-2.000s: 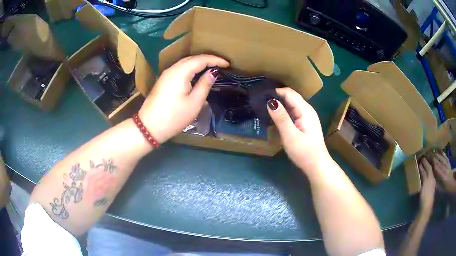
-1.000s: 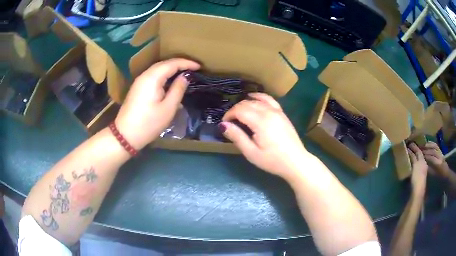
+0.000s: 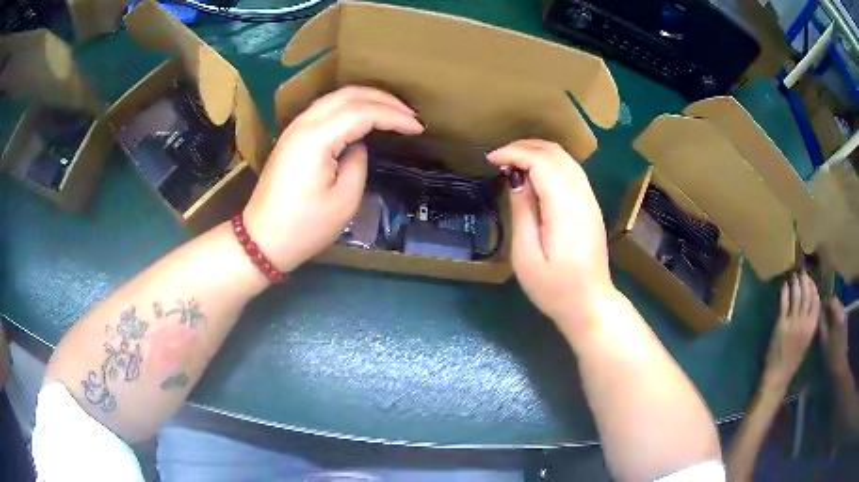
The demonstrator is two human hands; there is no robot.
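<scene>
A brown tuck-top carton [image 3: 414, 266] stands open in front of me, its lid raised at the back. Thin black cable loops [image 3: 424, 179] lie along its back. A dark power adapter [image 3: 438, 235] lies front right in it, and a shiny clear bag [image 3: 369, 224] front left. My left hand [image 3: 320, 174] is over the left end with its fingers apart, empty. My right hand [image 3: 551, 221] is at the right end with thumb and forefinger close together. Whether they pinch a cable is unclear.
Open cartons with black cables stand at left [image 3: 247, 184] and right [image 3: 730, 306], with another carton [image 3: 80, 179] at far left. A large black unit [image 3: 659, 47] sits at the back. Another person's hands [image 3: 796, 325] are at far right. The green tabletop [image 3: 377, 358] has a curved front edge.
My right hand has moved back and right, off the adapter area. My left fingers have lifted from the cables. The adapter now shows uncovered, and the other person's hands have shifted.
</scene>
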